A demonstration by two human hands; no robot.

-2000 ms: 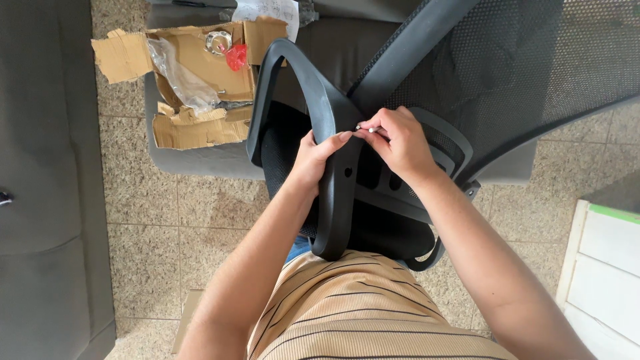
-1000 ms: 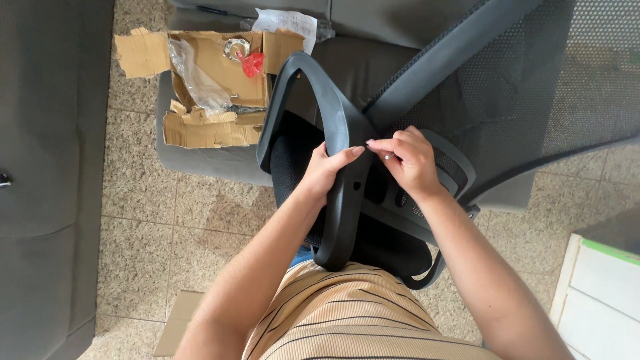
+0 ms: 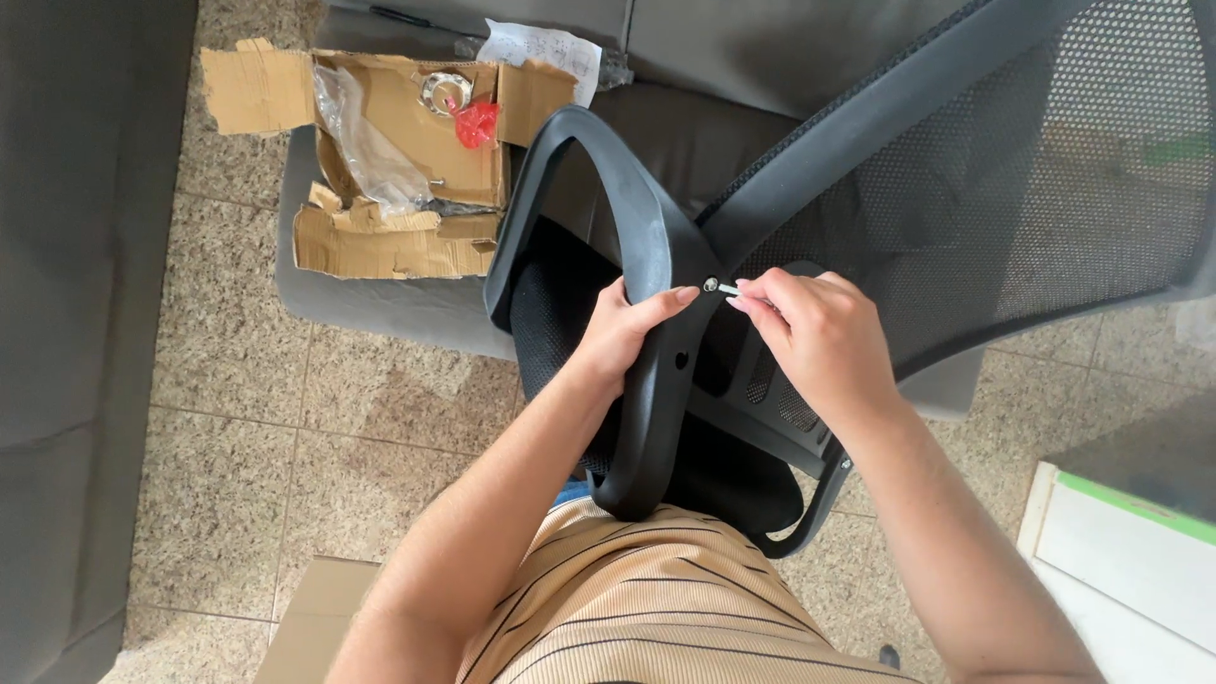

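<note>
A black plastic armrest (image 3: 662,237) of an office chair stands between my hands. My left hand (image 3: 622,328) grips it, with the thumb just left of a bolt head (image 3: 711,284) at the upper hole. In the fingertips of my right hand (image 3: 807,328) is a small metal bolt (image 3: 730,290), its near end close to that bolt head; whether they are one piece I cannot tell. Lower on the armrest is a dark round hole (image 3: 681,360). The chair's mesh backrest (image 3: 950,190) reaches to the upper right, and its black seat (image 3: 560,313) lies behind the armrest.
On the grey sofa (image 3: 399,318) lies a torn cardboard box (image 3: 399,252) with clear plastic wrap (image 3: 370,142), a metal ring-shaped part (image 3: 445,93) and a red plastic bag (image 3: 476,123). A printed sheet (image 3: 546,52) is beside it. A white cabinet (image 3: 1121,541) stands at lower right.
The fingertips of my right hand have drawn slightly away from the armrest, and a round metal bolt head now shows at the upper hole. My left hand keeps its grip.
</note>
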